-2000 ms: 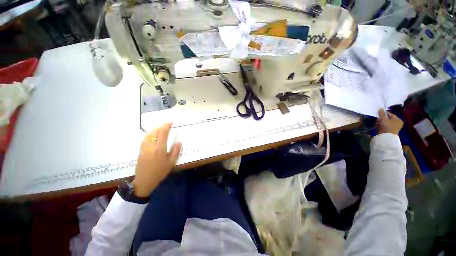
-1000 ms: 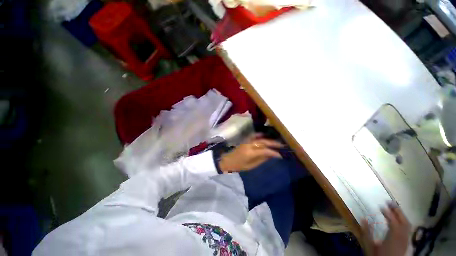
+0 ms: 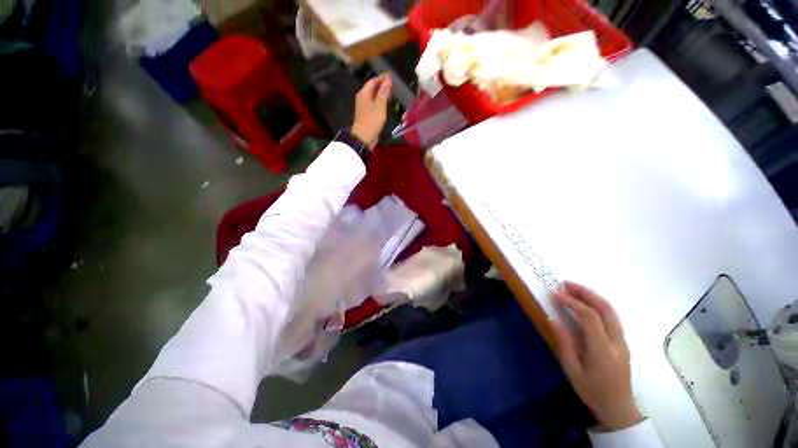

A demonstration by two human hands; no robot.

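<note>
My left hand [image 3: 371,110] is held out in the air beyond the table's left corner, left of the red basket [image 3: 477,107]. Its fingers are loosely bent and no held thing shows. My right hand [image 3: 598,351] lies flat-fingered on the front edge of the white table [image 3: 604,175], over the ruler marks, with nothing in it. Cream fabric pieces [image 3: 525,61] are heaped in the basket. Below the table, white pieces [image 3: 346,254] and a cream piece [image 3: 429,276] drape over a dark red tub [image 3: 418,179].
The machine's metal plate [image 3: 726,350] is at the right edge. A red stool [image 3: 241,74] and a blue bin [image 3: 179,66] stand on the floor at upper left. Another table's corner [image 3: 359,26] is behind the basket.
The view has turned left, away from the machine head and scissors. My left hand has moved from above the lap out past the tub. My right hand has left the paper and come to the table edge.
</note>
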